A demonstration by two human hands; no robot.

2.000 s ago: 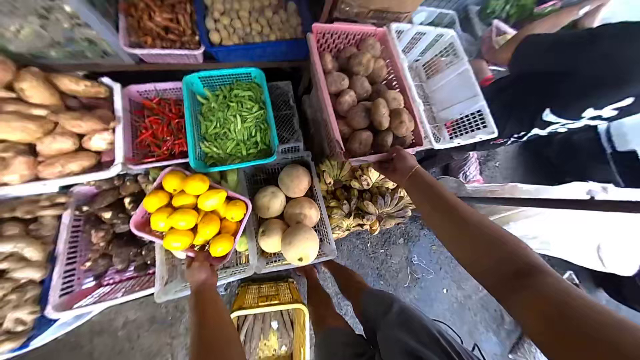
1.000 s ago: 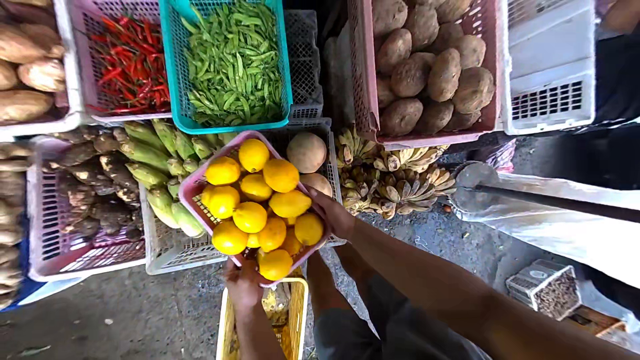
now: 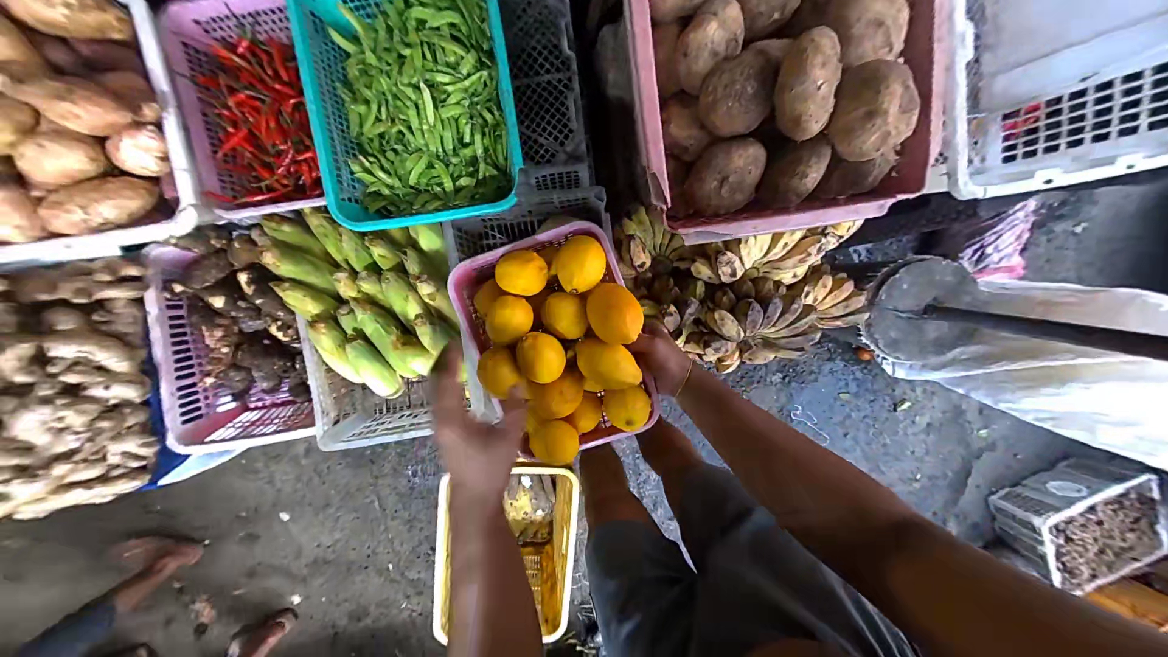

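Observation:
A pink plastic basket [image 3: 463, 274] full of yellow lemons [image 3: 540, 357] is at the middle of the view, over the grey crate where melon-like fruit lay. My right hand [image 3: 664, 358] grips its right rim, the fingers partly hidden by the basket. My left hand [image 3: 476, 429], blurred, is at the basket's lower left side with its fingers apart; whether it touches the rim I cannot tell. Ears of corn in green husks [image 3: 379, 315] lie just left of the basket, and bunches of small bananas [image 3: 748, 306] lie just right of it.
Behind are a teal basket of green pods [image 3: 429, 100], red chilies [image 3: 260, 119] and a pink crate of brown tubers [image 3: 803, 91]. Ginger [image 3: 78, 383] lies at left. A yellow basket [image 3: 443, 557] stands on the floor below my left hand. Another person's feet [image 3: 160, 552] show at lower left.
The lemon basket has moved right from beside the chilies to over the melon-like fruit. My right hand has left the tuber crate and taken the lemon basket's rim. My left hand's fingers have spread. The view is closer.

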